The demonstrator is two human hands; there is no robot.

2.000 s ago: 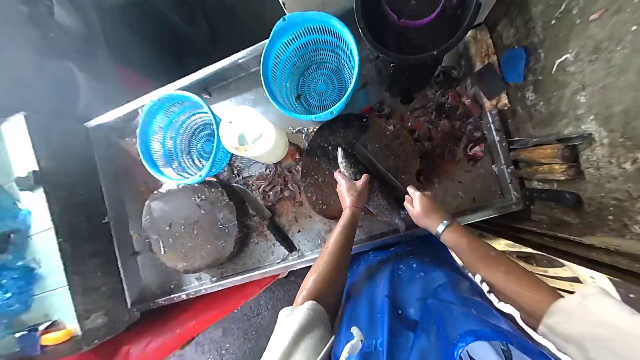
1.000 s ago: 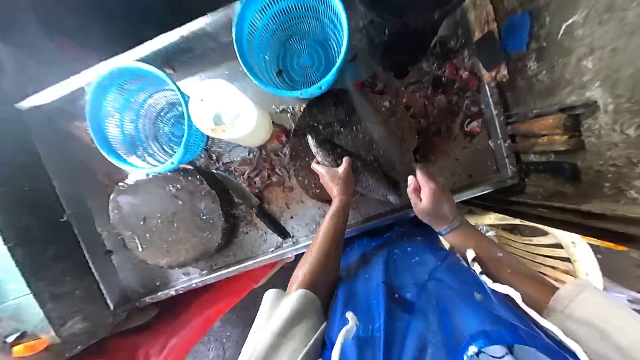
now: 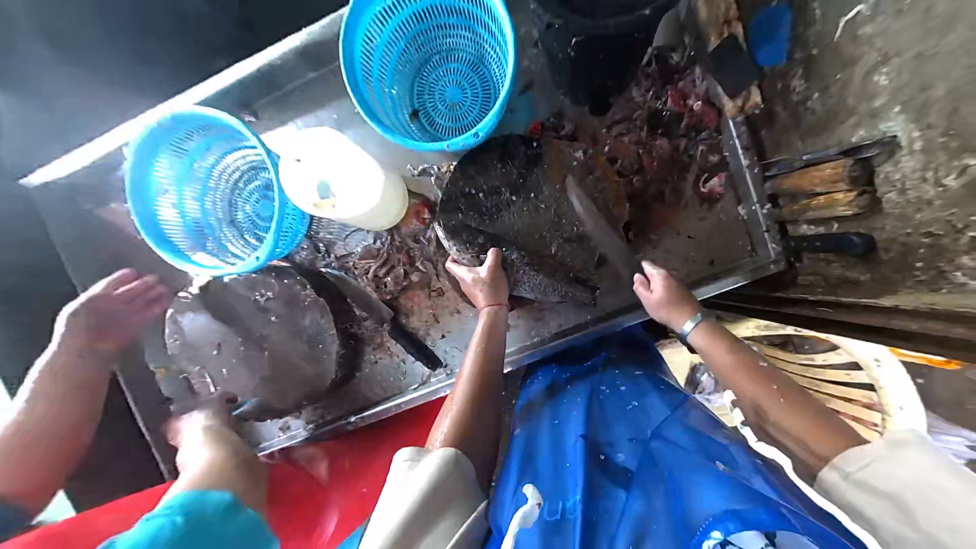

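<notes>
A dark, scaly fish lies across the near side of a dark round chopping block. My left hand grips the fish near its left end. My right hand, with a metal band at the wrist, is closed on a knife at the block's right side; the handle is hidden in the fist. The knife's blade is blurred and points up and left over the block, apart from the fish.
Two blue plastic baskets and a white container stand behind. A co-worker's hands are at another round block, beside a loose knife. Fish scraps lie at the back right. Knives rest beyond the tray's edge.
A co-worker's hands and teal sleeve have come in at the left. The fish remains under my left hand, nearer the block's front edge. The knife blade now shows clear of the fish.
</notes>
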